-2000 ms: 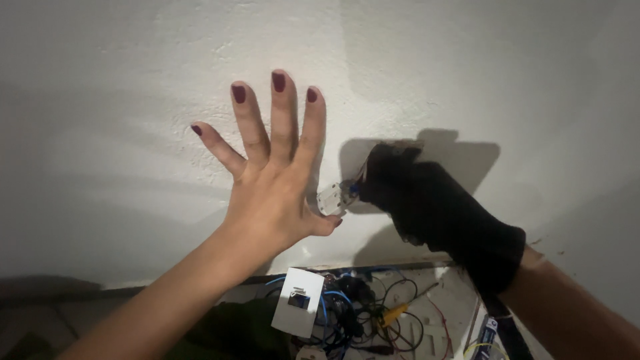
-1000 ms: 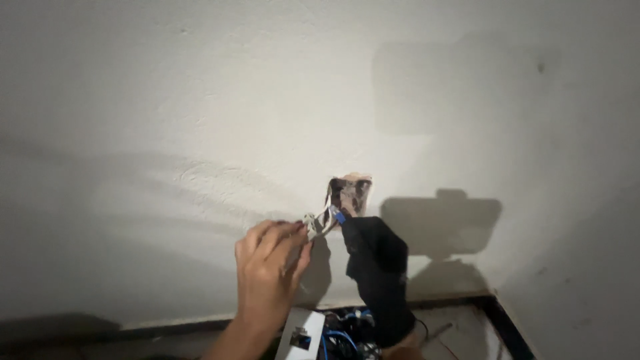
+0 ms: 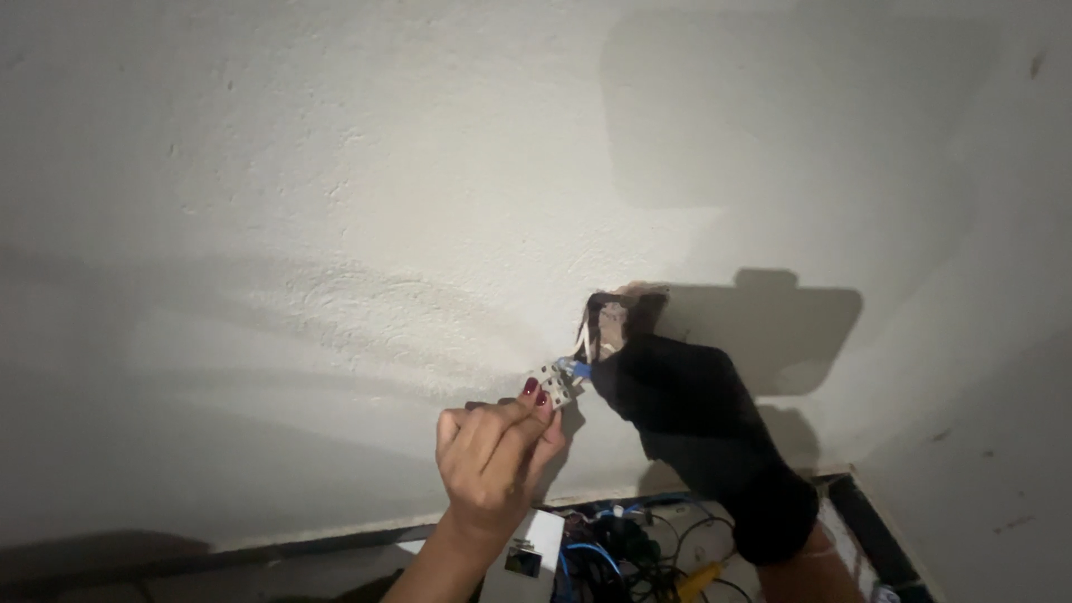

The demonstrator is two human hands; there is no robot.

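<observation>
My bare left hand (image 3: 494, 444), with dark red nails, pinches a small white electrical module (image 3: 554, 387) between thumb and fingers. My right hand (image 3: 695, 410), in a black glove, is at the module's right side and grips a blue-tipped tool or connector (image 3: 578, 368); most of it is hidden by the glove. White wires (image 3: 584, 339) run from the rough wall opening (image 3: 615, 322) down toward the module. The opening lies just above and between my hands. Whether the blue part touches a wire, I cannot tell.
A white faceplate (image 3: 540, 544) with a rectangular cutout is below my left hand. Beside it lie tangled black cables, blue cables (image 3: 596, 554) and a yellow item (image 3: 699, 579). The white wall (image 3: 335, 209) meets a second wall at the right, with dark edging (image 3: 875, 523) along the bottom.
Two seconds ago my left hand was spread flat on the wall; now it pinches the module. The wall opening has come into sight. My right hand stays by the module.
</observation>
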